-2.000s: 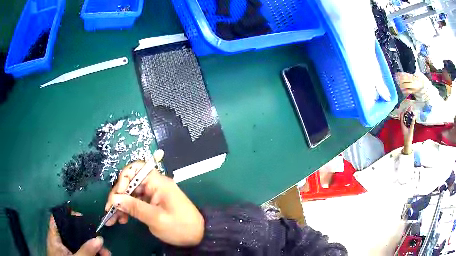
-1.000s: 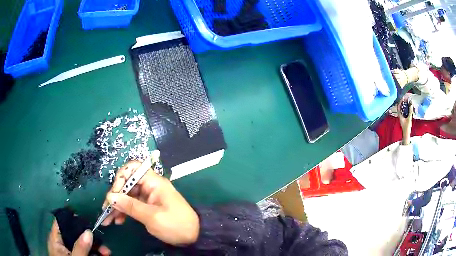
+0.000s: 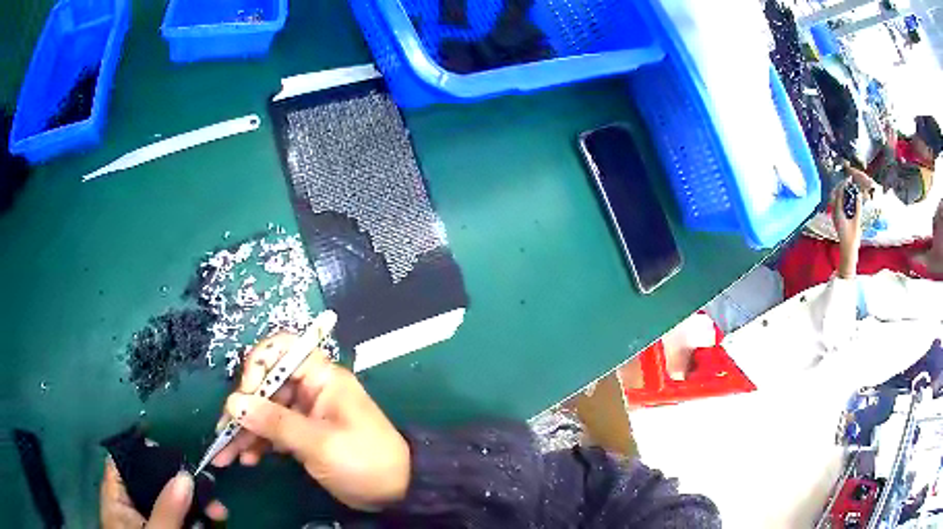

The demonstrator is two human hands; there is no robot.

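Observation:
My right hand (image 3: 321,424) holds silver tweezers (image 3: 271,380) like a pen, tips pointing down left at the black bundle. My left hand (image 3: 172,504), at the bottom left and partly cut off by the edge, holds the black bundle (image 3: 155,467) between thumb and fingers. The tweezer tips are at the bundle's edge beside my left thumb; whether a piece is between them is too small to tell. A heap of tiny white pieces (image 3: 259,289) and a touching heap of tiny black pieces (image 3: 163,349) lie above my hands. A black sheet of small parts (image 3: 362,186) lies to their right.
A white flat blade (image 3: 171,146) lies at upper left below small blue bins (image 3: 223,41). A large blue basket (image 3: 517,81), a second one (image 3: 713,196) and a smartphone (image 3: 631,207) are right. A black strip (image 3: 37,480) lies at lower left. Other people sit beyond the bench edge.
The tweezers and right hand have shifted slightly left and down, with the tips still at the bundle. The left thumb has moved up toward the tips. A person in the background has moved their hands.

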